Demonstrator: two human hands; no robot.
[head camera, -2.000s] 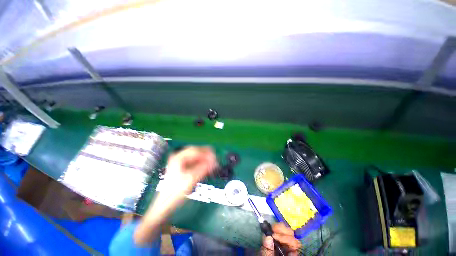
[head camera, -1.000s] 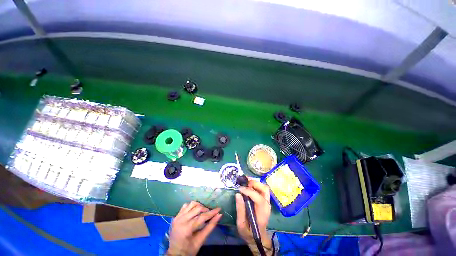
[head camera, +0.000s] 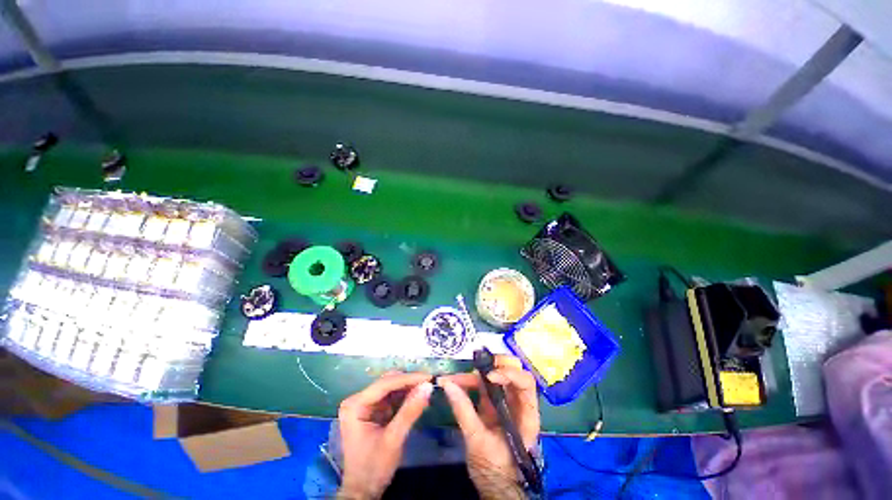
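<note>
My left hand (head camera: 379, 430) is at the front edge of the bench. Its thumb and fingertips pinch a tiny dark part (head camera: 436, 382) that the fingertips of my right hand (head camera: 494, 422) also touch. My right hand also holds the soldering iron (head camera: 507, 415), black handle down to the right, thin tip pointing up and left. The tip lies beside a round white disc with dark spots (head camera: 448, 333). The disc rests on the long white strip (head camera: 377, 338). The green solder spool (head camera: 319, 273) stands behind the strip.
Black round components (head camera: 329, 327) lie around the spool. A round tin (head camera: 505, 298) and a blue tray (head camera: 606, 354) with a yellow sponge (head camera: 551, 345) stand right of centre, the fume fan (head camera: 570, 257) behind. The soldering station (head camera: 719, 342) is far right; stacked blister trays (head camera: 127, 293) are left. A person's pink sleeve (head camera: 861, 410) shows.
The view has steadied. My left hand has come from over the bench, then from lower down, to meet my right hand. Their fingertips now join at a tiny part; the iron stays in my right hand.
</note>
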